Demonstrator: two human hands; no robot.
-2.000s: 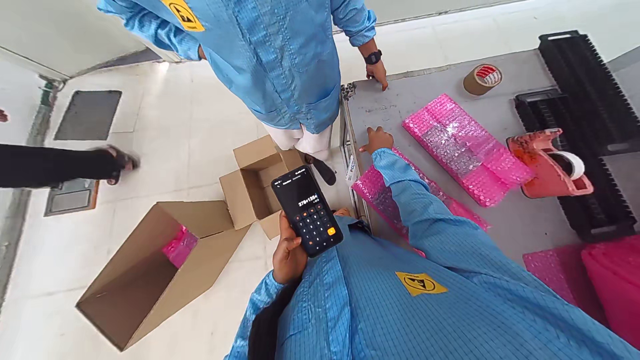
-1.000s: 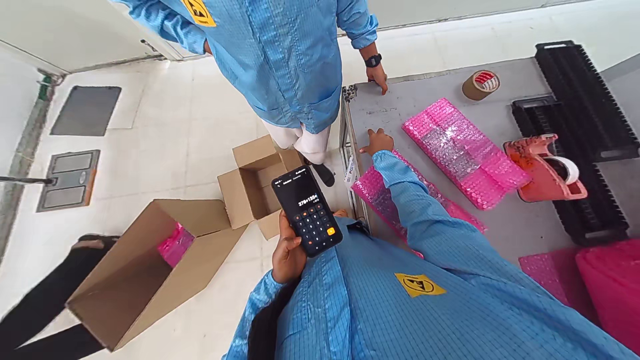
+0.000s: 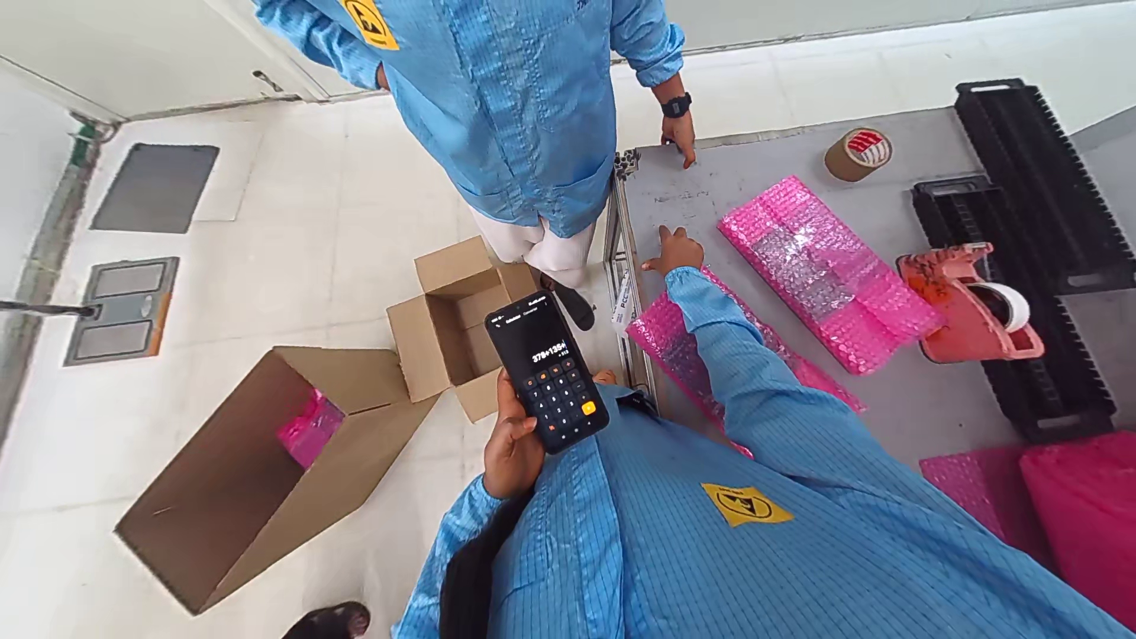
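Note:
A black smartphone (image 3: pixel 548 373) with a calculator on its screen is held upright in my left hand (image 3: pixel 513 448), in front of my blue smock. My right hand (image 3: pixel 674 251) rests on the grey tabletop (image 3: pixel 679 191) near its left edge, fingers spread and holding nothing. Under my right forearm lies a pink bubble-wrap packet (image 3: pixel 679 355), partly hidden by the sleeve. Another pink bubble-wrap packet (image 3: pixel 825 266) lies to the right of my right hand, with something silvery showing through.
Across the table's corner stands a person (image 3: pixel 524 106) in a blue smock, one hand on the table. A tape roll (image 3: pixel 858 154), a red tape dispenser (image 3: pixel 963 306), black racks (image 3: pixel 1047 186) and pink wrap (image 3: pixel 1087 524) are at right. Open cardboard boxes (image 3: pixel 355 453) stand on the floor.
The passer-by's dark-clothed legs, seen at the left earlier, are mostly out of view; a dark shoe shows at the bottom. Both my hands keep about the same places.

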